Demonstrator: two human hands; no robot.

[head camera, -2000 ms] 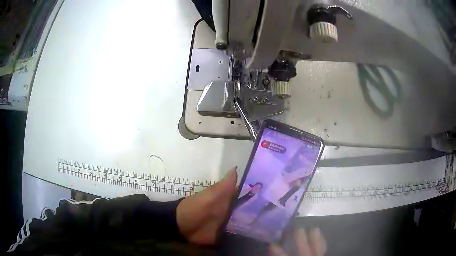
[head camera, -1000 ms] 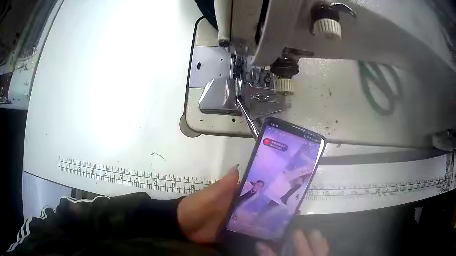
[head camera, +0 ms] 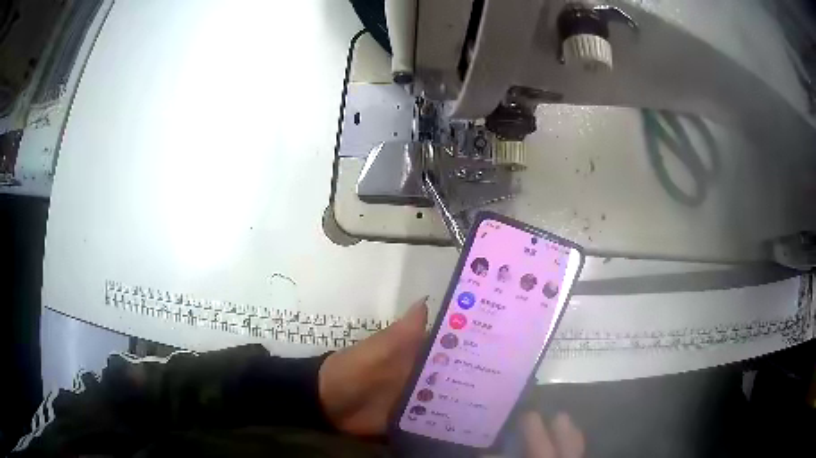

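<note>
My left hand (head camera: 371,376), bare below a dark sleeve, holds a smartphone (head camera: 488,335) upright by its left side, over the table's front edge. The phone shows a pink screen with a list and round icons. Blurred fingertips at the phone's lower right, seemingly my right hand (head camera: 553,436), are cut off by the bottom edge; whether they grip the phone is unclear. Behind the phone is the off-white sewing machine head (head camera: 689,67). The needle and presser foot area (head camera: 429,125) is partly hidden. No cloth shows under it.
The white table (head camera: 188,161) has a ruler strip (head camera: 224,315) along its front edge. Green looped scissor handles (head camera: 684,156) lie on the machine bed at right. A shiny angled metal guard (head camera: 389,174) sits on the bed plate. A thin metal rod (head camera: 443,210) runs towards the phone's top.
The phone screen has changed from a purple moving picture to a pink list. The fingertips at lower right have shifted slightly. My left hand has barely moved.
</note>
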